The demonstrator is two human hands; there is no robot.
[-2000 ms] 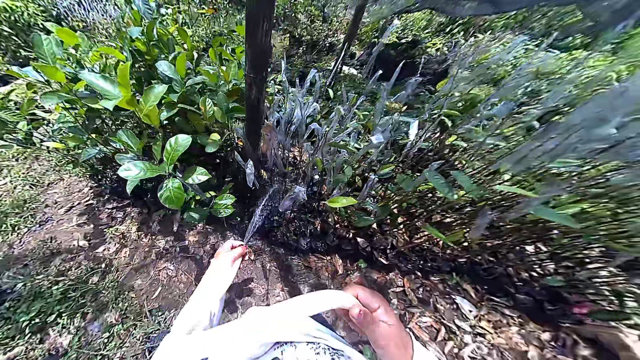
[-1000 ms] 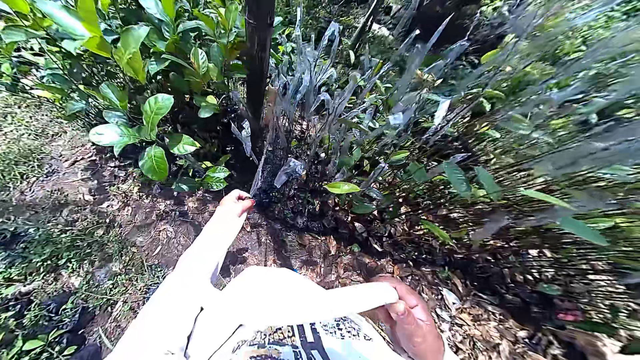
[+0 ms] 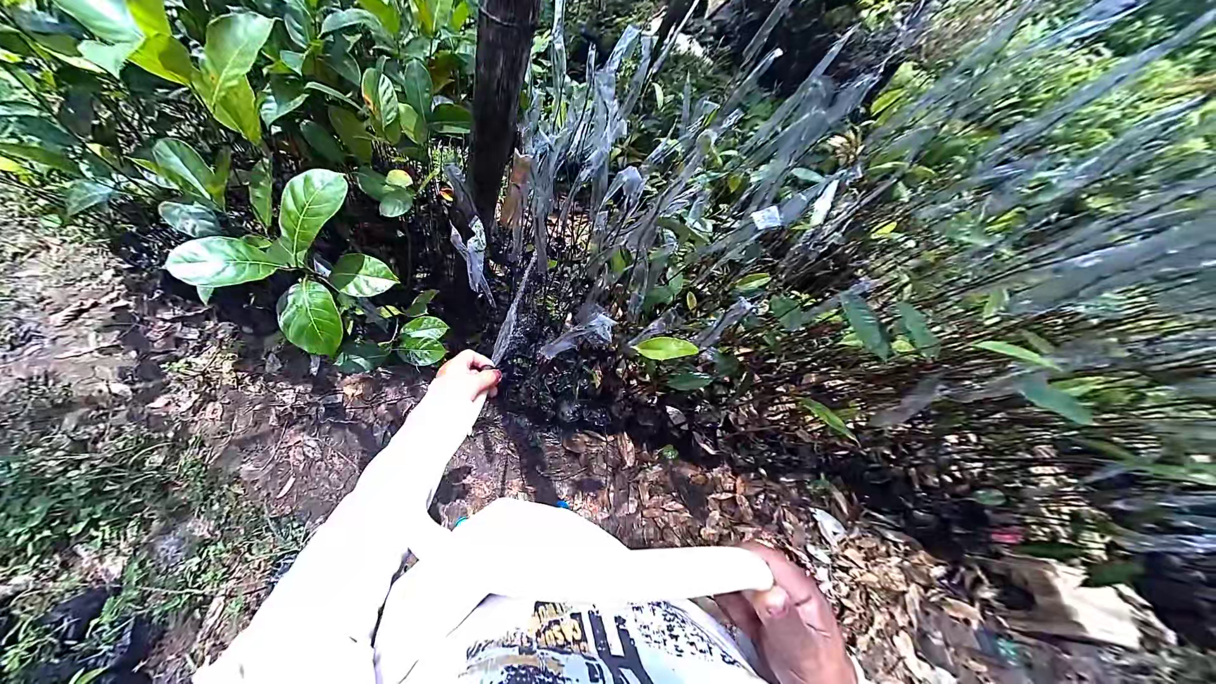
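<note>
My left hand [image 3: 465,374] reaches out at the centre left, its fingertips closed at the lower end of a thin seedling stem in a clear plastic sleeve [image 3: 514,315]. What lies between the fingers is mostly hidden. At the lower right my right hand [image 3: 800,608] grips the end of a long fold of bright white cloth [image 3: 684,573] in front of my printed shirt [image 3: 608,646]. Many upright stems with clear plastic sleeves [image 3: 608,123] stand in a dense bed beyond the left hand.
A dark wooden post [image 3: 502,95] rises behind the left hand. A broad-leaved green bush [image 3: 309,214] grows to its left. Brown dry leaves [image 3: 684,494] cover the ground before the bed, and a pale flat piece [image 3: 1073,603] lies at the lower right.
The view has come closer to the plants. My left hand stays low by the sleeved stems, and my right hand keeps hold of the white cloth.
</note>
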